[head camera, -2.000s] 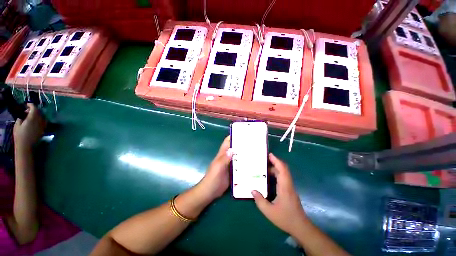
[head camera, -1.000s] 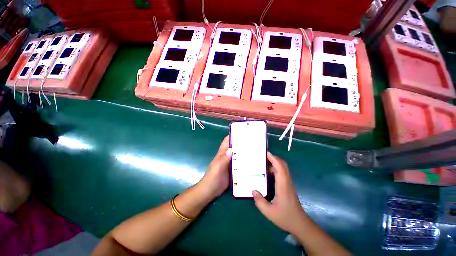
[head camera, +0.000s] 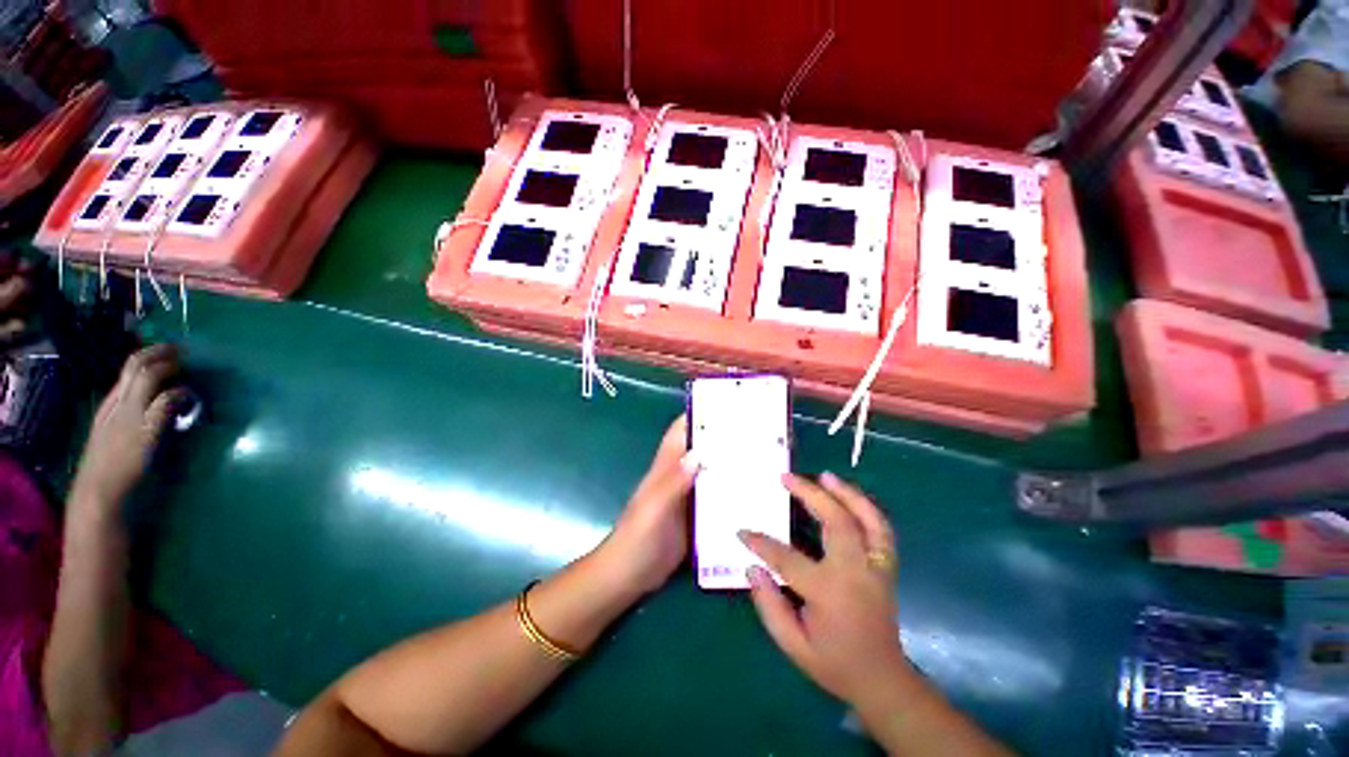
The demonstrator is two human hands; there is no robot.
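Note:
A smartphone (head camera: 721, 481) with a mostly white screen and a purplish edge is held upright over the green bench. My left hand (head camera: 654, 510) grips its left edge; a gold bangle is on that wrist. My right hand (head camera: 843, 584) is at the phone's lower right, with fingers spread and fingertips over the lower screen. A ring shows on one finger. Whether the right hand bears any of the phone's weight cannot be told.
Behind the phone, a stacked pink foam tray (head camera: 1077, 296) holds white devices with dark screens and cords. Another loaded tray (head camera: 318, 185) lies left. A metal post (head camera: 1184, 476), an empty tray (head camera: 1184, 333) and clear blister tray (head camera: 1201, 683) are right. A person's hand (head camera: 133, 422) is left.
My right hand has lifted and spread its fingers across the lower screen. The screen content is different. The trays sit slightly lower in view. The neighbour's hand shows again at left.

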